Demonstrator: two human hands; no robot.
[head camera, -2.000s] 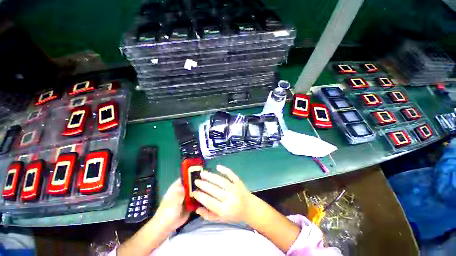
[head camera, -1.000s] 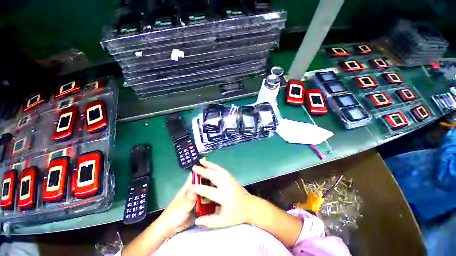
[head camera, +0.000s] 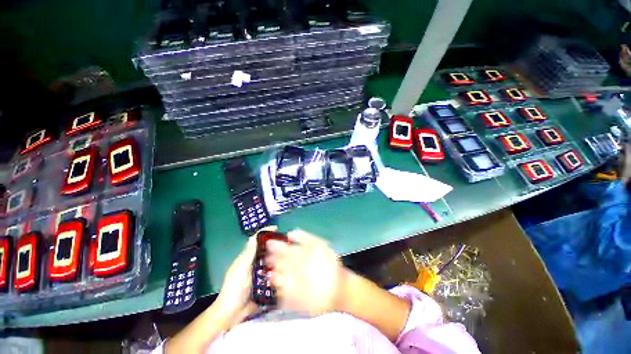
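Observation:
A flip phone (head camera: 263, 275) is between my hands near the bench's front edge, with its black keypad and white numerals showing and some red at its top. My left hand (head camera: 239, 280) holds it from the left side and below. My right hand (head camera: 304, 273) is blurred and lies over its right side, hiding part of it. Two open black flip phones lie on the green bench, one at the left (head camera: 183, 257) and one further back (head camera: 245, 197). A small window tray (head camera: 315, 196) with several dark-rimmed windows stands behind my hands.
A large blister tray (head camera: 143, 207) of red phones lies left. Stacked trays (head camera: 270, 83) stand behind. A bottle (head camera: 365, 129), two red phones (head camera: 429, 144), a second window tray (head camera: 477, 163), white wipe (head camera: 414, 185) and purple tool (head camera: 430, 211) lie right. A scrap box (head camera: 512, 256) is below.
The phone in my hands showed its red outside with a pale-bordered screen; now its black keypad shows. My right hand has moved over it. The whole view has shifted slightly.

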